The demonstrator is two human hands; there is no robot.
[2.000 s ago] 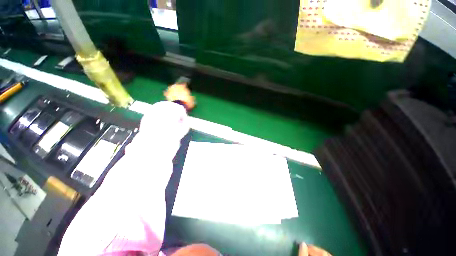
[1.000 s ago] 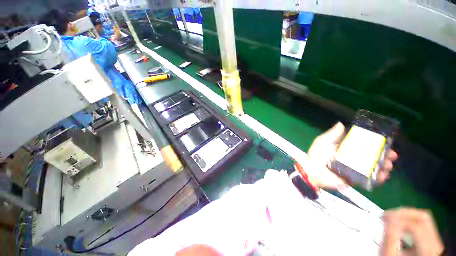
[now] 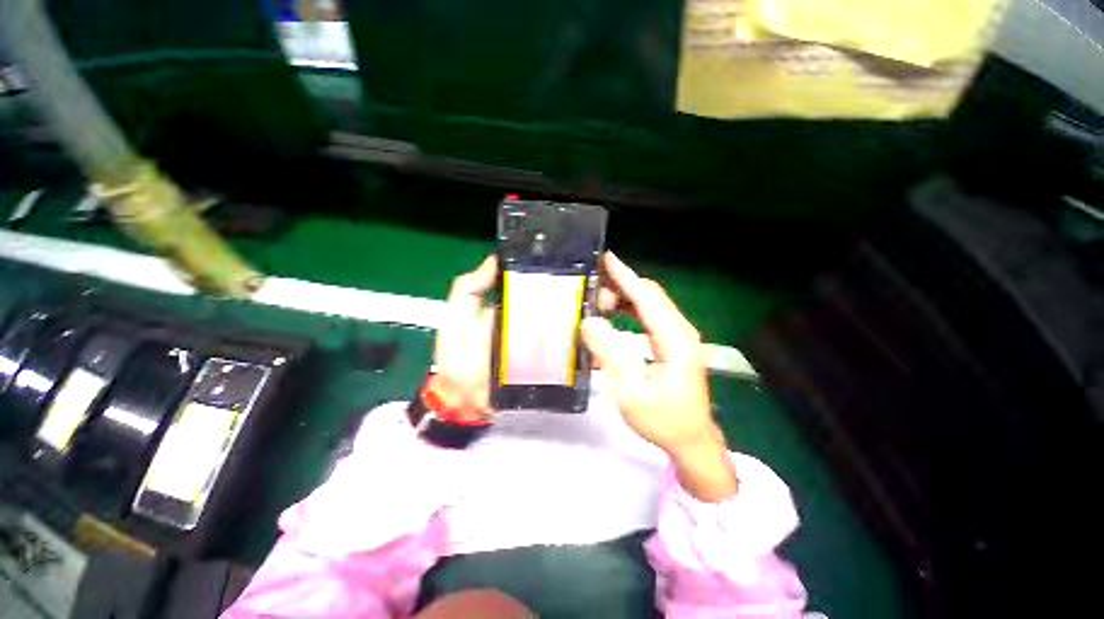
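A phone unit (image 3: 541,327) is held upright before me, its open back facing me, with a black top and a pale battery with yellow edges. My left hand (image 3: 466,345) grips its left side; a black band and red cord are on that wrist. My right hand (image 3: 654,363) holds its right side, with the thumb at the edge of the battery. A white paper sheet (image 3: 545,490) lies on the bench below, partly covered by both hands and sleeves.
At left, a black jig (image 3: 263,411) holds several phones. A yellow-wrapped post (image 3: 176,230) stands behind it. A white rail (image 3: 351,299) and green belt (image 3: 327,258) run beyond. A dark tray stack (image 3: 896,399) is at right. A yellow card (image 3: 823,73) hangs above.
The view has swung right from the machine side. The phone, in my left hand alone a second ago, is now upright and central, with my right hand on it too.
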